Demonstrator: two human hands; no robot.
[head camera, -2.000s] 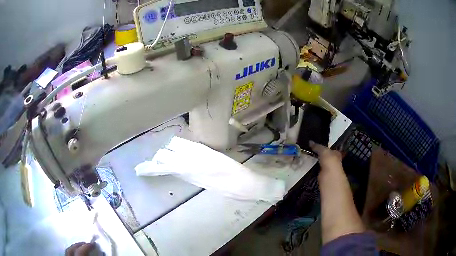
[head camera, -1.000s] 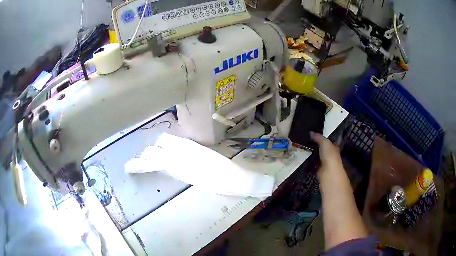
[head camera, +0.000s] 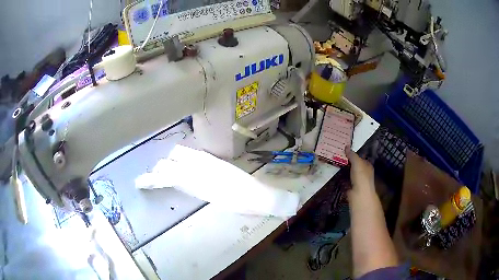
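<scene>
A phone (head camera: 335, 134) with its screen lit lies at the right end of the sewing table. My right hand (head camera: 358, 167) is at the phone's lower right edge, a fingertip touching or very near it; its other fingers are hidden, so I cannot tell whether it grips. My left hand is not in view. White strips (head camera: 219, 183) lie in a pile right of the needle, under the machine arm. A glaring white cloth (head camera: 49, 246) lies at the lower left by the presser foot.
The JUKI sewing machine (head camera: 164, 104) spans the table. Blue-handled snips (head camera: 287, 157) lie left of the phone. A yellow container (head camera: 327, 85) stands behind it. A blue basket (head camera: 443, 131) is at right. A yellow spool or bottle (head camera: 458, 202) and a shiny metal object (head camera: 431, 219) are at lower right.
The dark phone screen has lit up. The view has shifted slightly, and the left-hand fingers seen earlier at the lower left are out of the picture. My right hand has stayed by the phone.
</scene>
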